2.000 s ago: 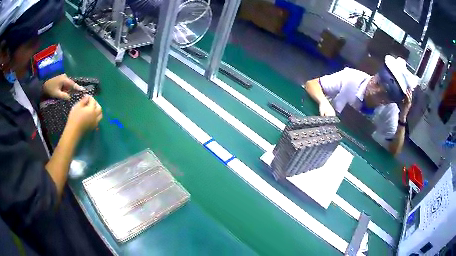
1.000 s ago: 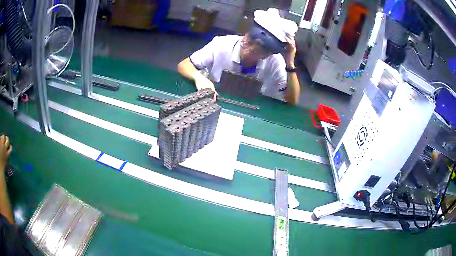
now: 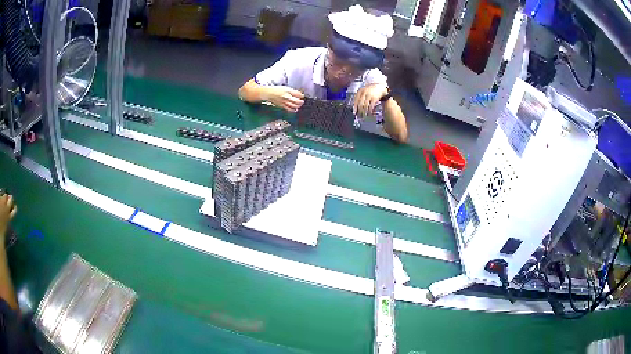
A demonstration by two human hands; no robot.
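Note:
Neither of my hands is in view. Nearest in front of me, a clear plastic blister tray (image 3: 86,305) lies flat at the lower left, near the bench edge. A long metal bar (image 3: 385,294) with a green mark lies across the white strip at the lower right. Stacked blocks (image 3: 254,176) with rows of studs on top stand upright on a white board (image 3: 304,207) at the middle. A silvery studded block (image 3: 607,346) is cut off by the bottom right corner.
Across the bench, a person in a white cap holds a dark studded block (image 3: 325,116) upright with both hands. Studded strips (image 3: 200,135) lie near them. A red bin (image 3: 448,156) and white bench machine (image 3: 522,197) stand right. Aluminium posts (image 3: 52,104) and another person's arm (image 3: 7,256) are left.
The view has swung right, bringing in the white machine and metal bar. The person opposite has lowered a hand from the cap, and both their hands now hold the dark block.

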